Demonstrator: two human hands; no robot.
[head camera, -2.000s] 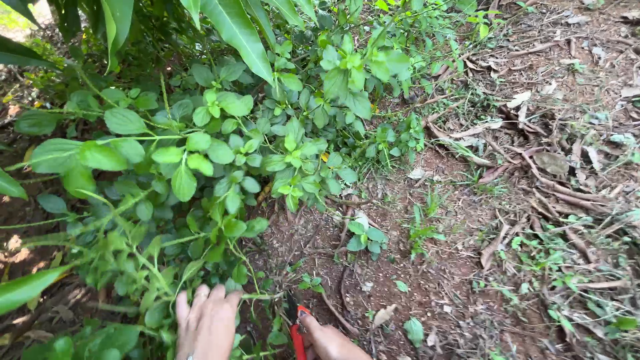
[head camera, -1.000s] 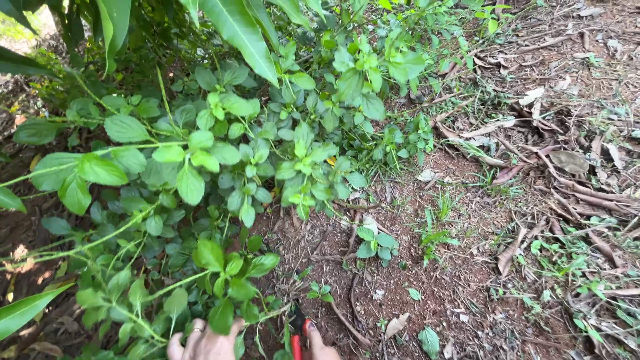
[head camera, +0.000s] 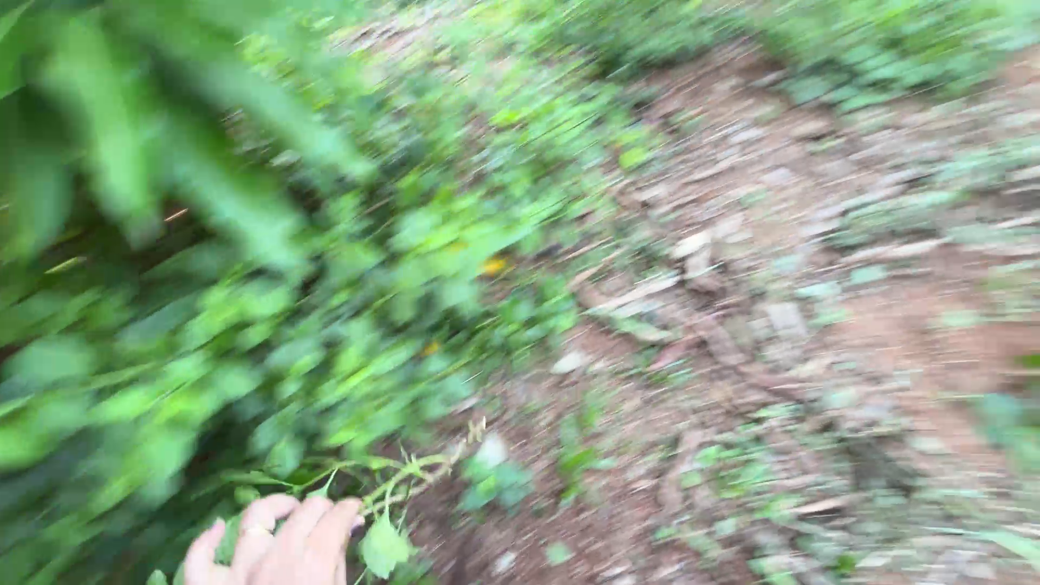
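Observation:
At the bottom left, my left hand (head camera: 280, 540), with a ring on one finger, is closed around green leafy stems (head camera: 414, 471). Their bare ends stick out to the right of my fingers, over the soil, and a pale green leaf (head camera: 384, 548) hangs beside the fingertips. Low leafy plants (head camera: 341, 357) grow just beyond the hand. My right hand and the red-handled cutting tool are out of view. Motion blurs most of the picture.
Long green leaves (head camera: 219, 162) hang close at the upper left. Reddish soil (head camera: 910, 341) with dry leaves, twigs and small weeds spreads over the right side. More greenery (head camera: 886, 57) lines the top right.
My right hand and the red-handled cutter, both seen at the bottom before, have left the view. The stems in my left hand now show free ends. The view has swung to the right.

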